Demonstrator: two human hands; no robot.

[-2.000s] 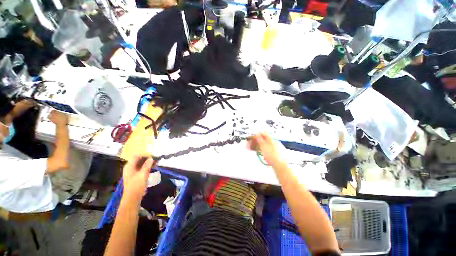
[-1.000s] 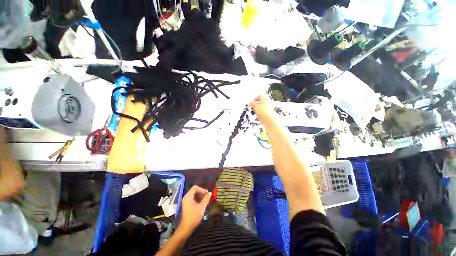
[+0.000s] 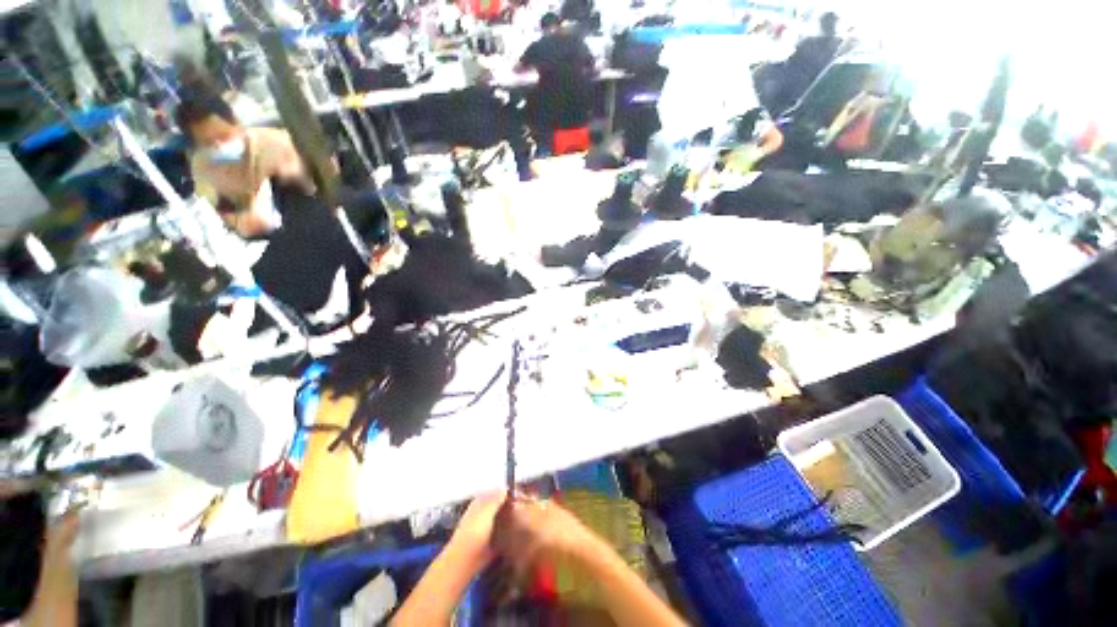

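A narrow black fabric strip (image 3: 513, 416) stands up, knobbly, from between my hands, over the white table. My left hand (image 3: 480, 529) is closed on its lower end near the table's front edge. My right hand (image 3: 539, 534) is blurred and close beside it at the same end; whether its fingers grip the strip cannot be made out. A tangled heap of black strips (image 3: 398, 374) lies on the table left of centre, partly over tan cardboard (image 3: 323, 478).
White sewing machine (image 3: 208, 429) at left; red-handled scissors (image 3: 273, 485) by the cardboard. Yellow and teal snips (image 3: 606, 387) on the table. White basket (image 3: 876, 472) and blue crate (image 3: 784, 551) with black strips (image 3: 784, 534) at lower right. People sit or stand beyond and at left.
My right hand has come down from the strip's far end to beside my left hand. The strip now points upward from both hands. The view has tilted up and shows more of the room.
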